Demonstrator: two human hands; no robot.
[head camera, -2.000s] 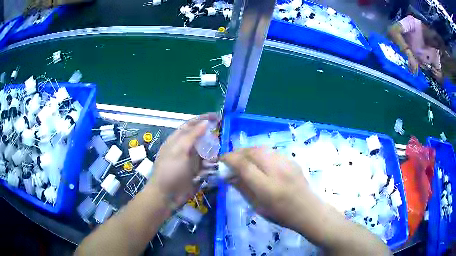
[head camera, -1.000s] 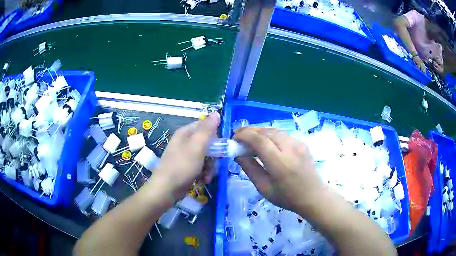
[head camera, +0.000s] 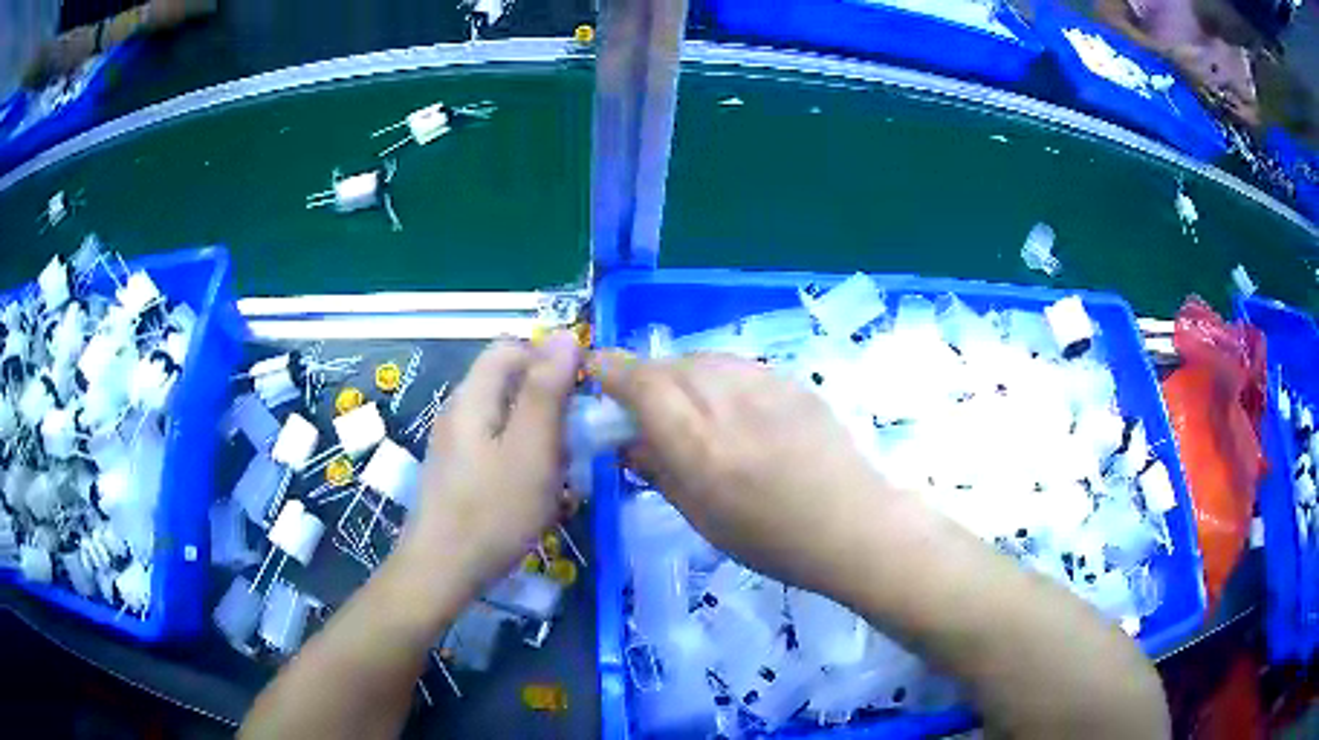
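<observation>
My left hand (head camera: 499, 448) and my right hand (head camera: 709, 434) are together at the left edge of the central blue bin (head camera: 615, 311). Both hold a translucent plastic cover (head camera: 600, 424) between their fingers. It is partly hidden by the fingers, and I cannot tell what is inside it. A small orange-yellow spot shows at the fingertips; I cannot tell what it is. The central bin holds clear and white parts.
Wired units (head camera: 297, 531), clear covers and yellow round parts (head camera: 388, 377) lie on the bench to the left. A left blue bin (head camera: 188, 434) holds wired units. Beyond are the green conveyor belt (head camera: 477, 217) and metal upright (head camera: 632, 159). A red-orange bag (head camera: 1212, 434) lies right.
The view has shifted, so the upright and central bin appear further left. Both hands stay together, now closer with fingertips nearly touching. Units on the belt appear further left.
</observation>
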